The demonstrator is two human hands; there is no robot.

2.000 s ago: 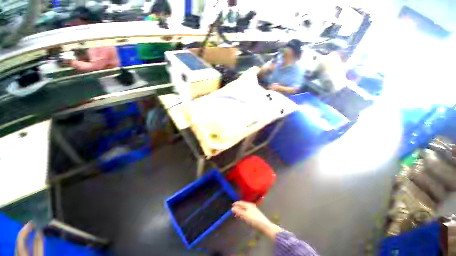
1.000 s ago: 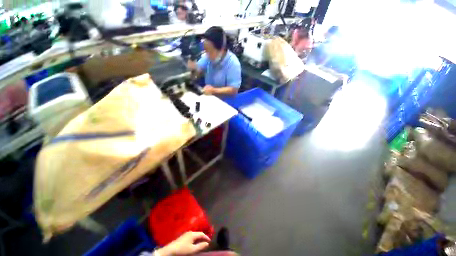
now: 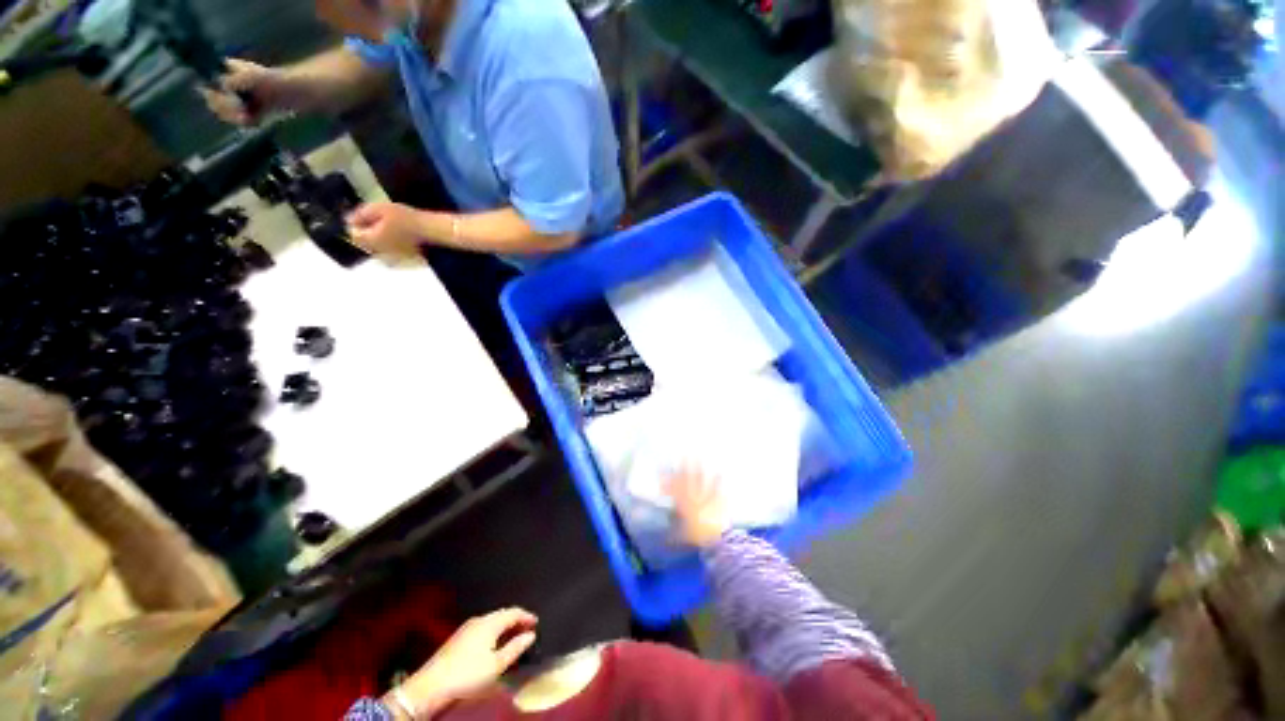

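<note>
A blue plastic crate (image 3: 853,423) stands in front of me. White liner sheets (image 3: 705,317) lie inside it over black housings (image 3: 615,380), which show at the crate's left side. My right hand (image 3: 695,504) is in the crate, on the near white sheet; it is blurred, and whether the fingers grip the sheet does not show. My left hand (image 3: 486,655) is at the bottom, left of the crate, with fingers apart and nothing in it.
A coworker in blue (image 3: 507,127) sits behind a white board (image 3: 381,380), holding a black part. Black inserts (image 3: 127,338) are heaped at left, beside a tan sack (image 3: 85,563). Another sack (image 3: 923,85) is at the top. Brown sacks (image 3: 1198,634) lie at lower right. Something red is below the bench.
The view has moved forward to the crate beside the coworker, which now looks much larger. My right hand has come into view inside that crate. The empty blue crate seen earlier is out of view.
</note>
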